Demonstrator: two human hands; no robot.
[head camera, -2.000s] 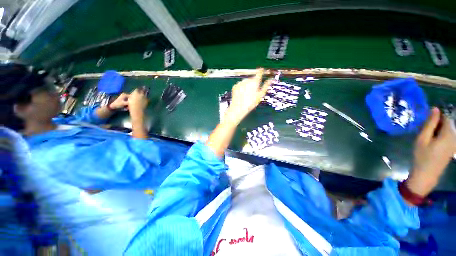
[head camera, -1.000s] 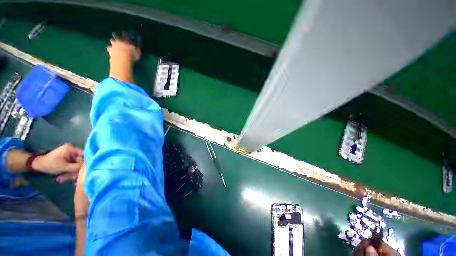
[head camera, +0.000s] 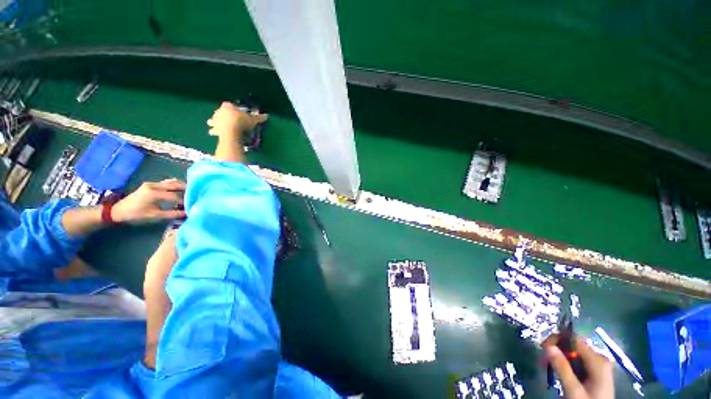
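My left hand (head camera: 231, 123) reaches over the green belt at a slotted board panel (head camera: 252, 139). The fingers partly cover the panel, and I cannot tell whether they grip it. My right hand (head camera: 581, 370), cut off by the bottom edge, is closed on a small dark tool with a reddish part, seemingly cutters (head camera: 567, 333). Its tip is beside a heap of small white and dark board modules (head camera: 524, 294) on the dark-green bench. Another cluster of modules (head camera: 489, 383) lies at the bottom edge. One long board panel (head camera: 400, 323) lies on the bench left of the heap.
Blue bin (head camera: 680, 343) at right, beside a thin pale stick (head camera: 618, 352). A pale post (head camera: 316, 93) stands at the belt's worn edge (head camera: 436, 222). More panels (head camera: 485, 174) lie on the belt. At left are another person's hand (head camera: 148, 204) and a blue bin (head camera: 107, 161).
The view has swung left, then shifted slightly back. My left hand has gone from the bench to the belt and now reaches a panel there. My right hand has moved from the blue bin to the module heap.
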